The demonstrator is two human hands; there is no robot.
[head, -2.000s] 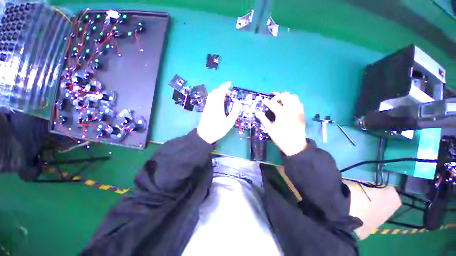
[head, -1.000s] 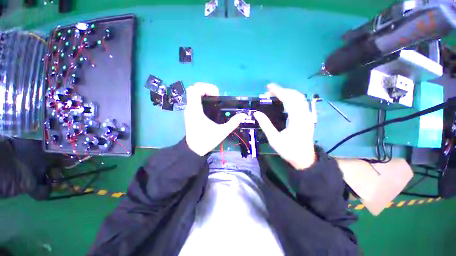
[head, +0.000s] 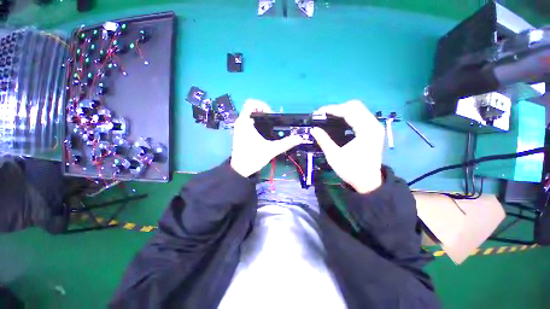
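A black housing [head: 283, 122] is held level between my two hands at the bench's front edge. My left hand [head: 254, 142] grips its left end, with the thumb on the middle of its near face. My right hand [head: 357, 145] grips its right end, with the thumb tip also near the middle. Between the thumb tips is a small silver part [head: 301, 134], with a pale green dot to its left. Red lead wires [head: 273, 175] hang below the housing, beside a narrow silver-and-black piece [head: 309, 169] that sticks out towards me. The fingertips behind the housing are partly hidden.
A dark tray [head: 151, 90] of small motors with red wires is at left, with clear blister trays [head: 30, 96] beyond it. Black square plates [head: 223, 108] lie left of the housing. A T-shaped part [head: 389, 131], thin rod [head: 420, 134], screw feeder [head: 464, 90] and power screwdriver [head: 482, 75] are at right.
Since the oldest frame the housing has been tilted up, and both thumbs have come to its middle. The screwdriver has swung about at right. The whole view has shifted.
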